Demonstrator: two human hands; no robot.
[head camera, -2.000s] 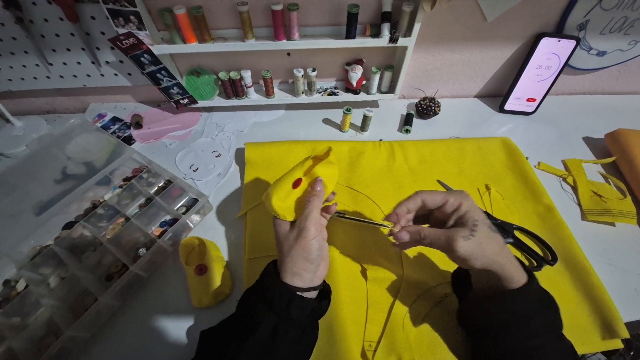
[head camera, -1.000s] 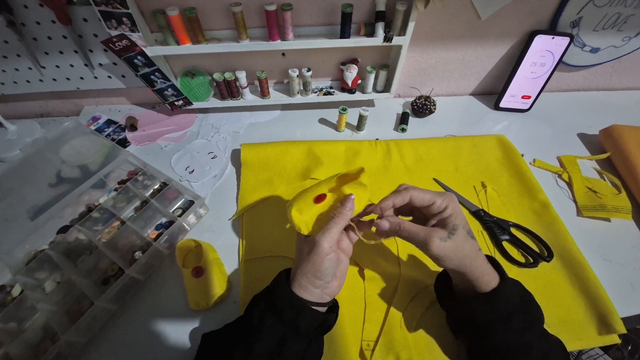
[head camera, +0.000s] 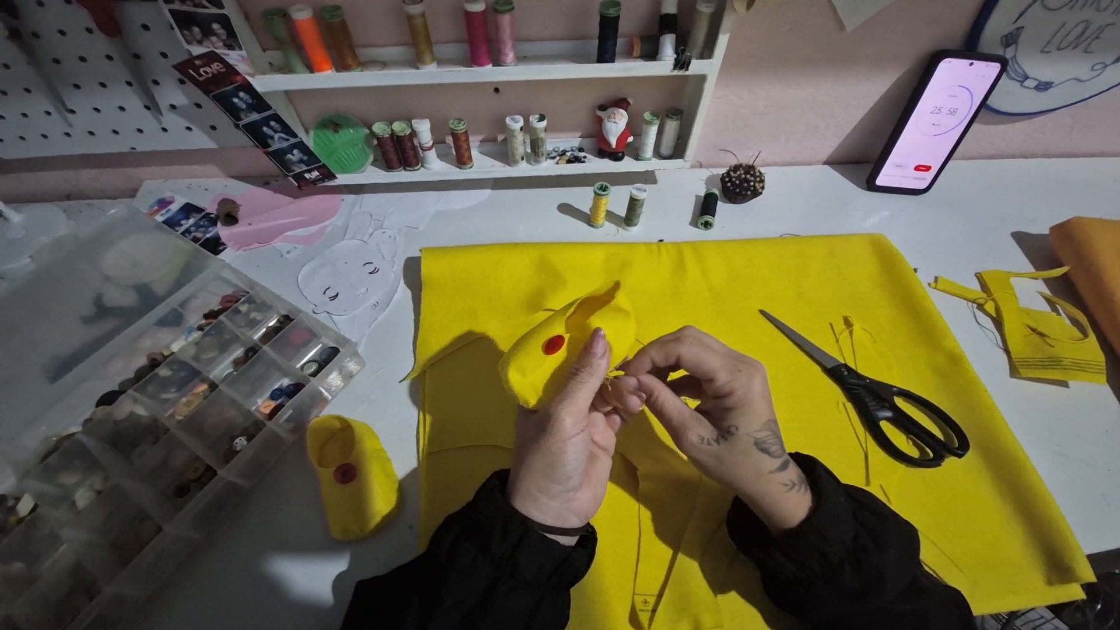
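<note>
My left hand (head camera: 569, 429) holds a small yellow felt shoe (head camera: 534, 359) with a red button on its side, above the folded yellow felt (head camera: 752, 271). The fingertips of my right hand (head camera: 709, 394) pinch something thin and yellow, perhaps thread, at the shoe's lower right edge, close against my left fingers; whether a needle is there I cannot tell. A second yellow felt shoe (head camera: 372, 490), also with a red button, rests on the white table left of the felt. Black-handled scissors (head camera: 866, 394) lie on the felt right of my right hand, blades partly apart.
A compartment box of buttons (head camera: 210, 385) stands at the left with its lid up. Thread spools (head camera: 599, 206) stand behind the felt, below a white spool shelf (head camera: 499, 74). A phone (head camera: 936, 122) leans at the back right. Yellow felt scraps (head camera: 1032, 324) lie at the right.
Two seconds ago a thin tool, possibly small scissors or tweezers, showed between my hands; it no longer shows. Both hands and the shoe have moved right, and my hands are now closer together.
</note>
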